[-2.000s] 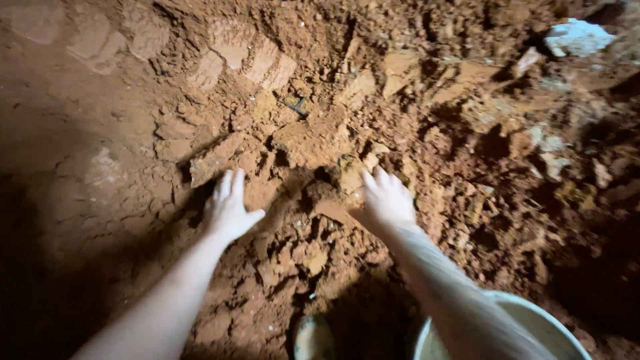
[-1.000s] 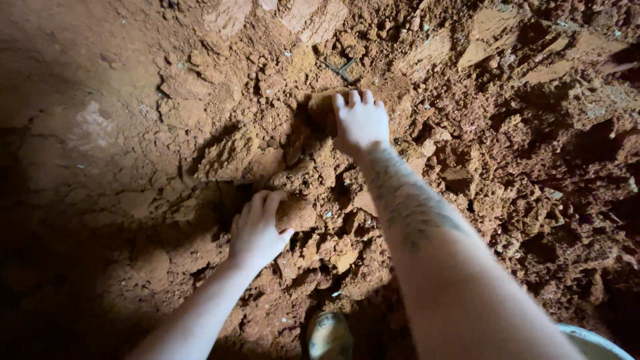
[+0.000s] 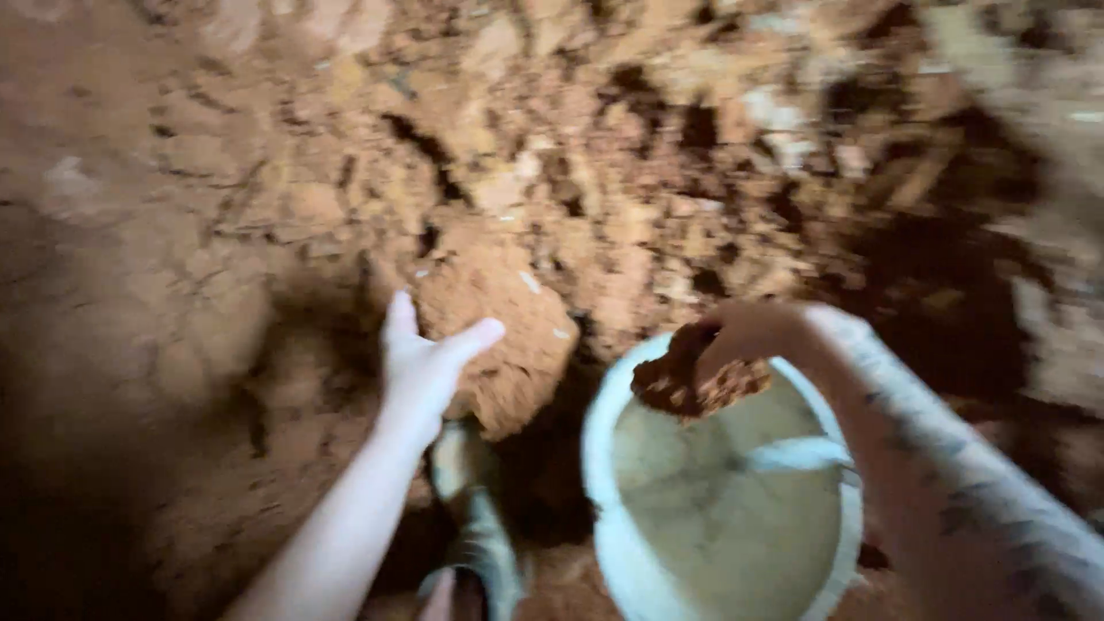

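My left hand grips a large flat clod of reddish-brown clay from its left side, thumb on top. A smaller, crumbly clay lump is in my right hand, over the upper part of a pale bucket. The fingertips of that hand are hidden or blurred. Inside the bucket the bottom shows greyish, with a pale strip at its right side.
Broken, uneven clay soil spreads ahead, with whitish pieces at the upper right. A boot stands below the large clod. Dark hollows lie at the right.
My right hand has moved from the soil to over the bucket, now with a clay lump. My left hand now has a large clod. The view has swung toward the bucket.
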